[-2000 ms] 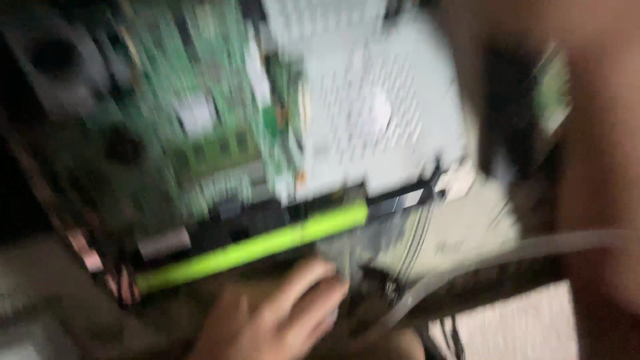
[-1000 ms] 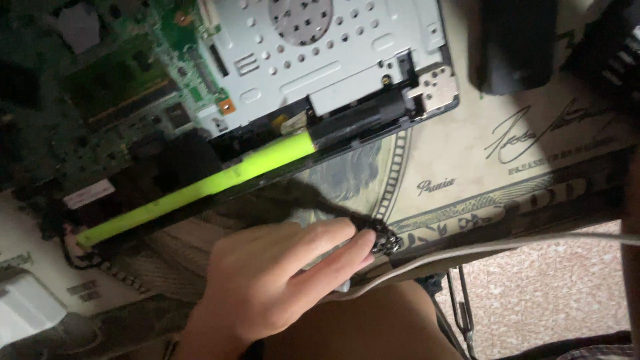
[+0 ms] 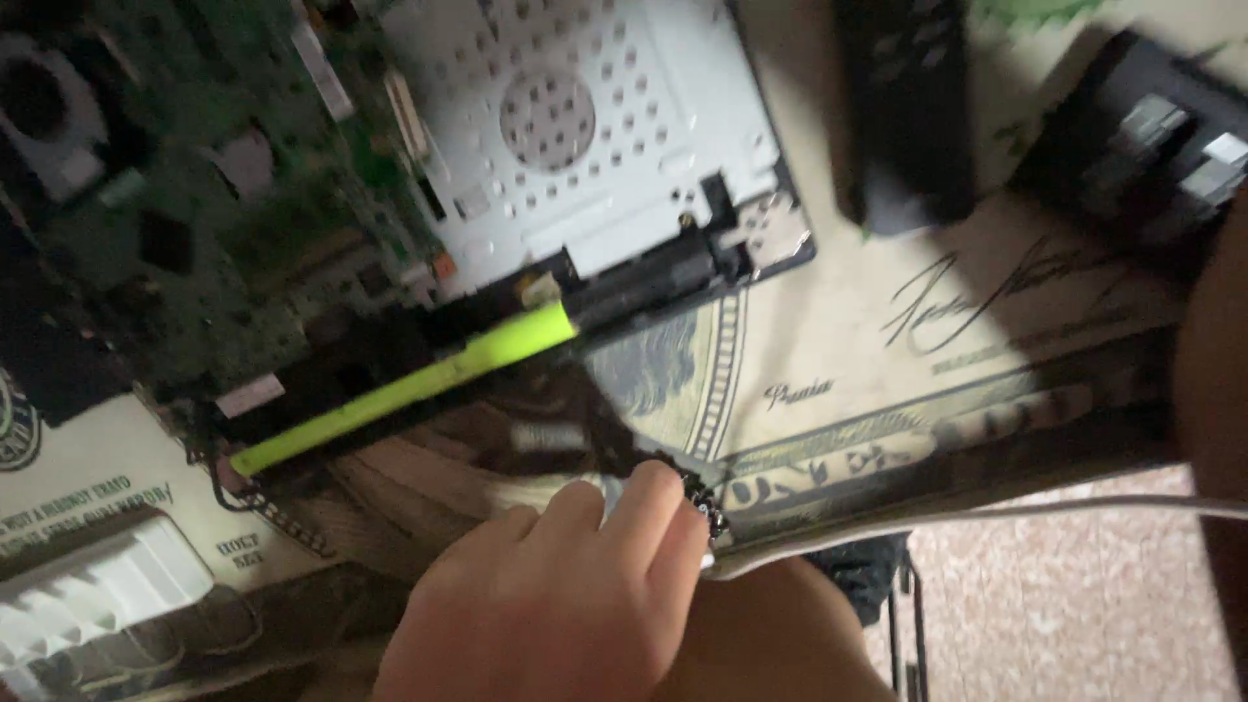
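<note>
My left hand is at the bottom centre, back up, its fingers bent together beside a small pile of dark, shiny bits, perhaps screws. Its fingertips are partly hidden, so whether they pinch anything cannot be told. Above it lies an opened laptop base, with a green circuit board on the left and a perforated silver metal plate on the right. A bright yellow-green strip runs along the laptop's near edge. At the right edge only part of my right arm shows; the right hand is out of frame.
A black remote-like object and a dark box-shaped item with metallic parts lie at upper right. A white ridged plastic piece sits at lower left. A pale cable crosses the near edge of the banknote-print table covering.
The view has shifted and sharpened since the blurred earliest frame. My left hand stays near the small dark bits, its fingers drawn closer together than one second ago.
</note>
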